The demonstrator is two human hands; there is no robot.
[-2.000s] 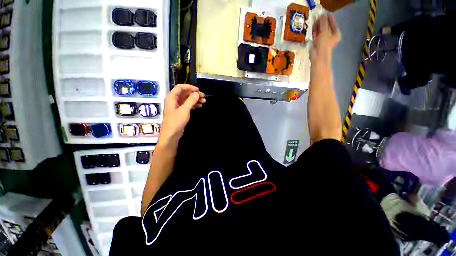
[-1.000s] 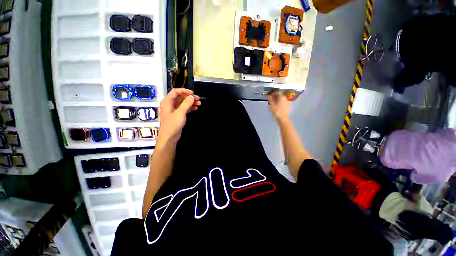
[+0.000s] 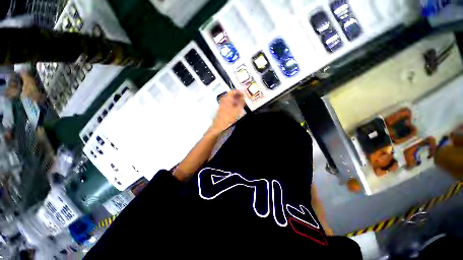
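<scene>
My left hand (image 3: 231, 105), blurred, is at the right end of the white tray with dark covers (image 3: 199, 66), beside the corner of the upper blister tray (image 3: 299, 70). A small dark part (image 3: 222, 96) shows at its fingers; whether it is gripped cannot be told. Watch cases in the upper tray include a blue pair (image 3: 284, 57), a pale pinkish pair (image 3: 248, 81) and a dark-rimmed pair (image 3: 266, 70). Of my right arm only a strip of forearm shows beside the black shirt; the right hand is not visible.
The pale machine table (image 3: 350, 109) at right bears a black fixture (image 3: 373, 134) and orange fixtures (image 3: 401, 125). An orange-brown machine head (image 3: 451, 155) is at the right edge. Stacked trays (image 3: 84, 56) stand at upper left. Yellow-black tape (image 3: 406, 216) marks the floor.
The view has turned toward the trays, with the machine now at right. My left hand has moved from beside the machine edge to the tray ends. My right hand has gone from view.
</scene>
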